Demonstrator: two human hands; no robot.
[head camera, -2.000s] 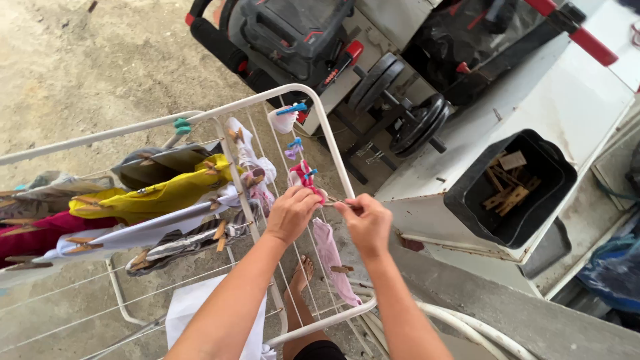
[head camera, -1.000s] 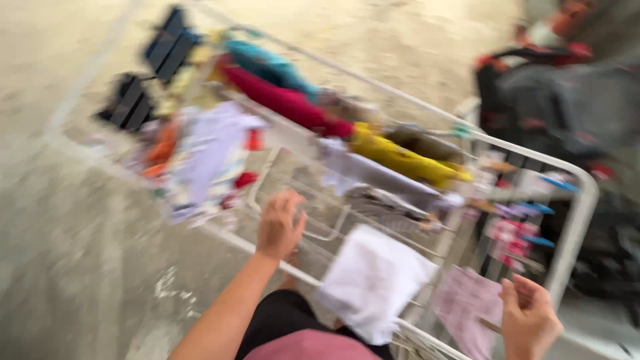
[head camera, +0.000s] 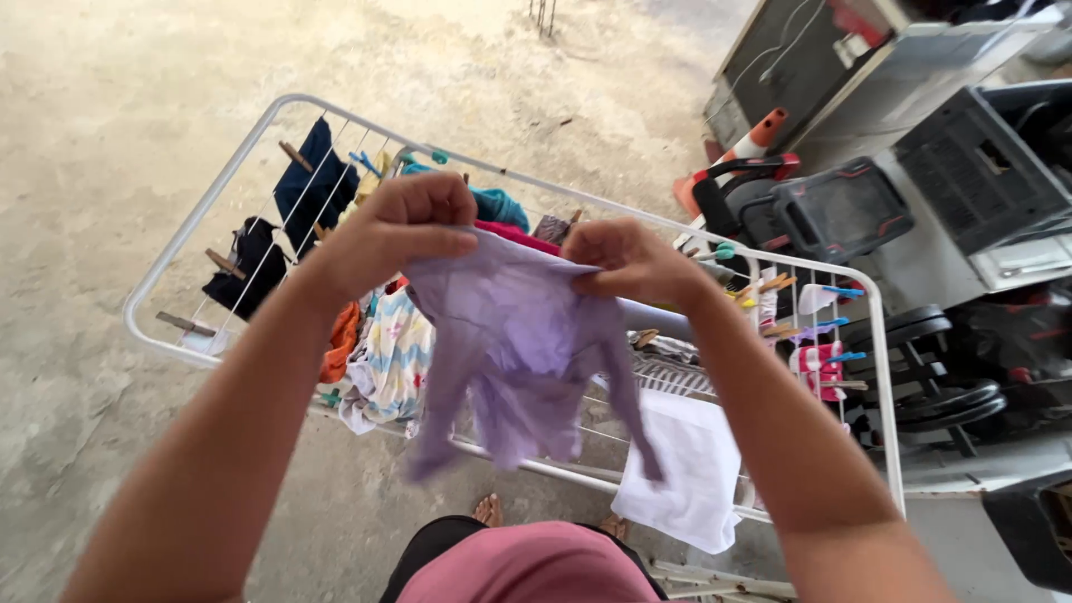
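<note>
A small lavender long-sleeved garment (head camera: 523, 343) hangs stretched between my two hands in the middle of the view, its sleeves dangling. My left hand (head camera: 410, 226) pinches one top corner, and my right hand (head camera: 624, 260) pinches the other. Below and behind it stands a white wire drying rack (head camera: 586, 197). Wooden clothespins (head camera: 224, 264) hold dark garments at its left end. A patterned blue, yellow and white cloth (head camera: 398, 352) lies left of the lavender garment. A white cloth (head camera: 682, 469) hangs at the near right, with blue pegs (head camera: 844, 358) and small pink items beyond.
A black tool case (head camera: 842, 209), an orange and white traffic cone (head camera: 758, 138) and dumbbell plates (head camera: 946, 406) stand right of the rack. A black bin (head camera: 1034, 528) is at the lower right. My feet are on concrete below the rack's near edge.
Two seconds ago both hands were at the pegs on the rack's right end; one second ago they were apart. Now they hold the lavender garment between them. The view has swung left.
</note>
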